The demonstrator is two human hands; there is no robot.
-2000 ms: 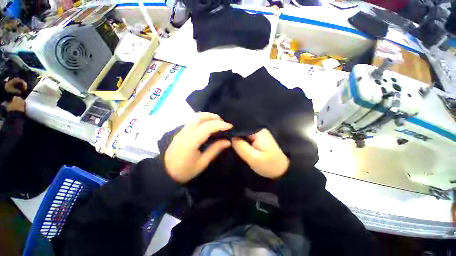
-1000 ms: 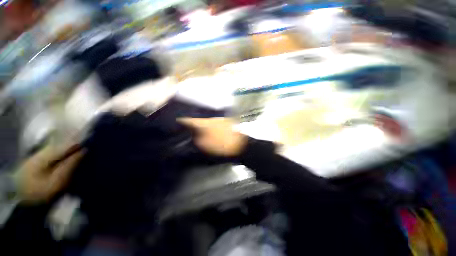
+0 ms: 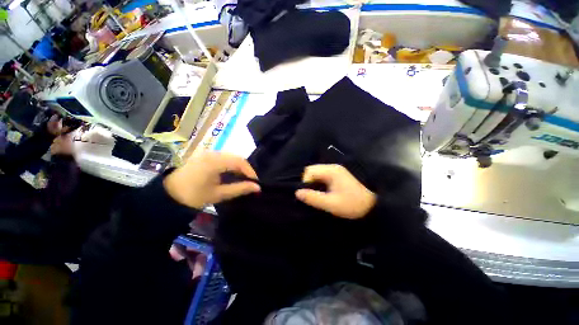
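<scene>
A black garment piece (image 3: 355, 120) lies spread on the white table, left of the sewing machine, and hangs toward my lap. My left hand (image 3: 212, 180) pinches the black cloth between thumb and fingers. My right hand (image 3: 336, 192) pinches the same cloth a little to the right. A narrow dark edge (image 3: 278, 185) is stretched between the two hands. A small white mark (image 3: 336, 150) shows on the cloth. The cream-white machine head (image 3: 501, 108) with a blue stripe stands to the right, apart from both hands.
Dark folded pieces (image 3: 301, 38) lie at the back. Another machine (image 3: 117, 95) and a cream tray (image 3: 181, 105) stand at the left. Another person's hands (image 3: 62, 136) show at the far left. A blue basket (image 3: 206, 285) is below the table edge. Scraps (image 3: 393, 54) lie in a trough behind.
After a blurred view with the hands far apart, both hands are again in front of me on the cloth. Compared with two seconds ago, they are wider apart, with the edge stretched between them.
</scene>
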